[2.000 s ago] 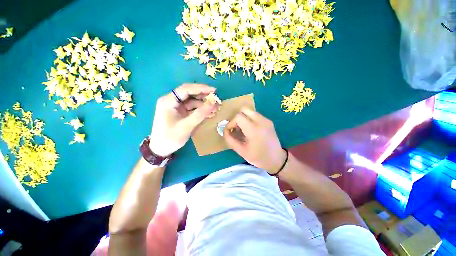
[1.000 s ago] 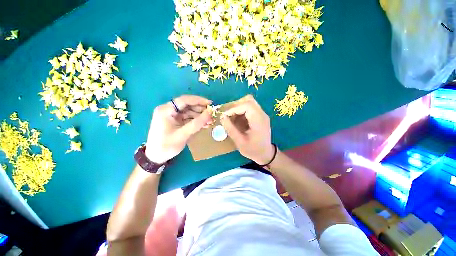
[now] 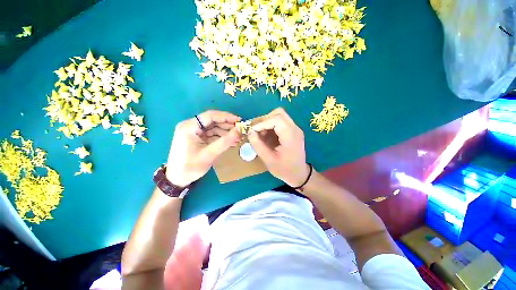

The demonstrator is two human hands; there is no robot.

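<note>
My left hand holds a star-shaped yellow piece between thumb and fingertips, above the far edge of the brown cardboard piece. My right hand has its thumb and index finger pinched against the right side of that piece. Whatever small part it may hold is hidden by the fingertips. A white round patch lies on the cardboard just below the fingers. A large heap of star-shaped pieces is at top centre. A little pile of small yellow pieces lies right of my right hand.
A smaller heap of star-shaped pieces lies left, with a few loose ones beside it. Finer yellow pieces are piled far left. A cloudy plastic bag is upper right. Blue crates and cardboard boxes stand lower right.
My right hand has moved from the white patch up to the piece in my left fingertips, and the patch is now uncovered. Over the last second both hands have barely moved.
</note>
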